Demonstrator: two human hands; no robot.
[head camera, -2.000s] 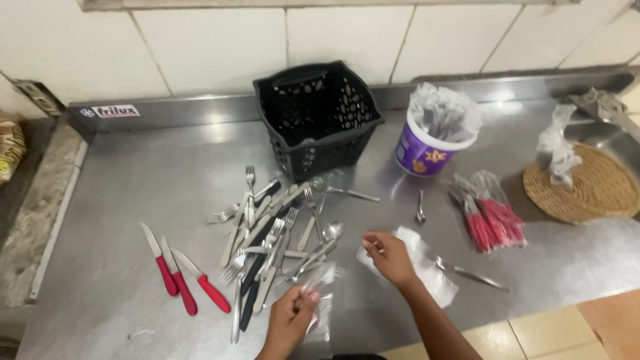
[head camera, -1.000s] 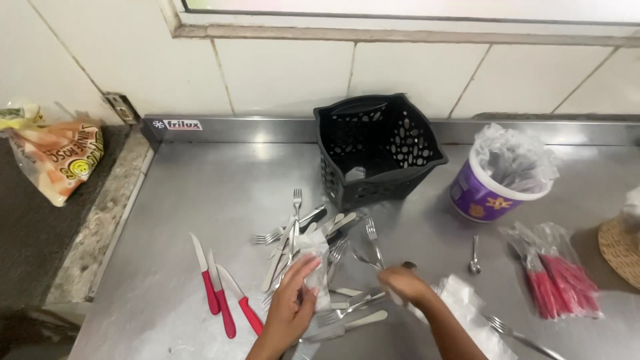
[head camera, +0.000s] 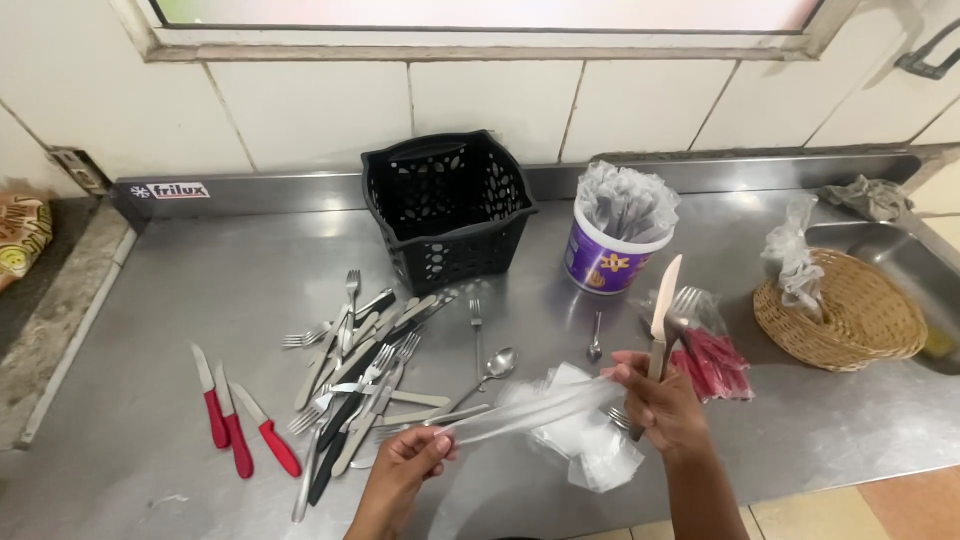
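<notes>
My left hand (head camera: 411, 472) pinches one end of a clear plastic sleeve (head camera: 532, 409), stretched across to my right hand (head camera: 660, 397). That right hand also holds a table knife (head camera: 664, 315) and a fork (head camera: 682, 311) upright. Beneath the sleeve lies a stack of flat plastic sleeves (head camera: 600, 457), with another fork's tines (head camera: 619, 418) beside it. Left of my hands spreads a pile of loose forks and knives (head camera: 360, 382); a spoon (head camera: 501, 364) and a fork (head camera: 476, 319) lie at its right side. Three red-handled knives (head camera: 236, 427) lie farther left.
A black plastic basket (head camera: 450, 255) stands behind the pile. Right of it are a purple tub (head camera: 607, 262) of wrapped cutlery, a small spoon (head camera: 595, 341), bagged red-handled cutlery (head camera: 712, 364) and a wicker basket (head camera: 862, 330) beside the sink (head camera: 900, 262).
A knife and a fork are now upright in my right hand, which has lifted. The plastic sleeve, at my left hand earlier, now spans both hands.
</notes>
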